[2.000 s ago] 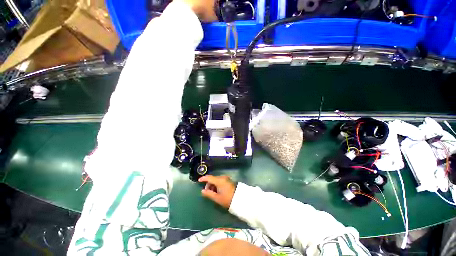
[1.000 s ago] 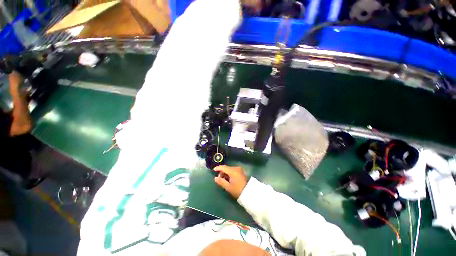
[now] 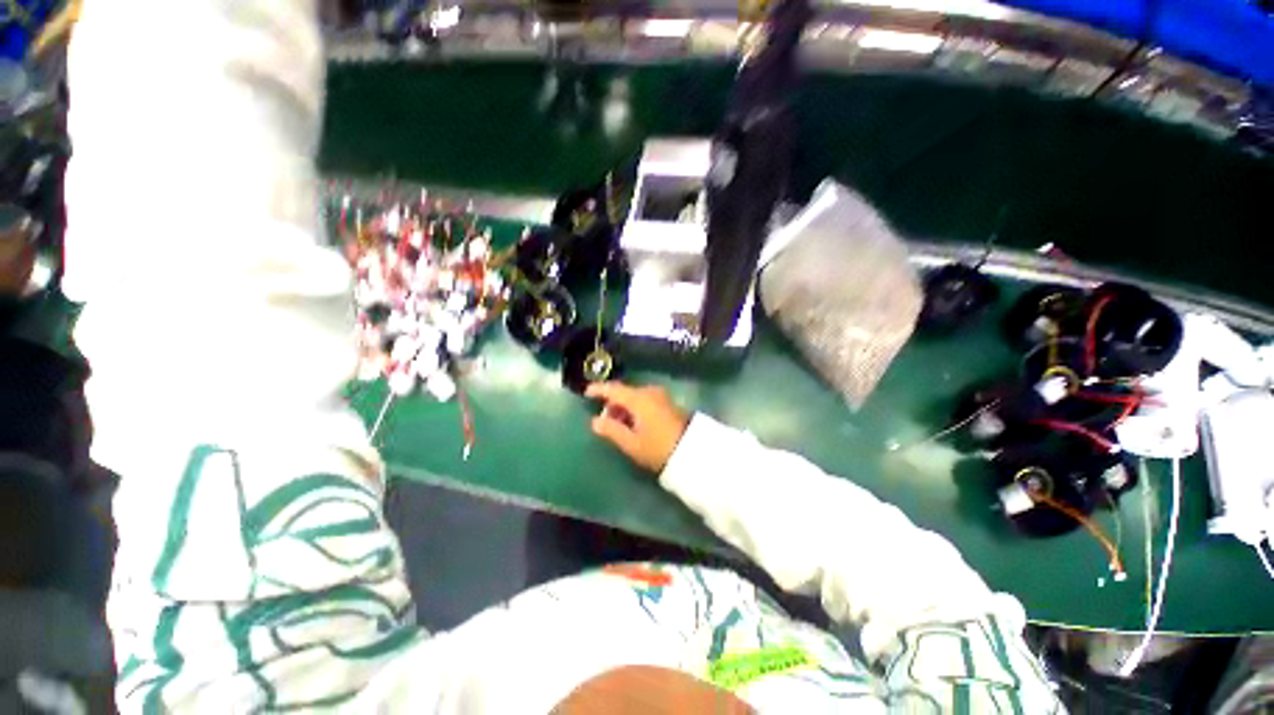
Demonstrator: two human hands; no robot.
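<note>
My right hand (image 3: 643, 426) rests low over the bench, fingers curled and apart, fingertips at the near edge of a black round housing (image 3: 595, 366) with a yellow-ringed centre; no firm hold shows. More black housings (image 3: 539, 313) cluster behind it, left of the white screw feeder (image 3: 668, 238). The thick black electric screwdriver (image 3: 745, 196) stands upright in front of the feeder's right side, its lower end near the feeder front. My left arm reaches up across the left of the picture; my left hand is cut off beyond the top edge.
A heap of small white motors with red leads (image 3: 419, 300) lies left of the housings. A clear bag of screws (image 3: 845, 291) lies right of the feeder. Wired black assemblies (image 3: 1048, 489) and white plastic shells (image 3: 1243, 454) lie further right. The dark green conveyor (image 3: 1034, 161) runs behind.
The view has shifted and turned. My left arm has swung left, uncovering the motor heap, and my left hand has left the picture. My right hand has stayed beside the same housing.
</note>
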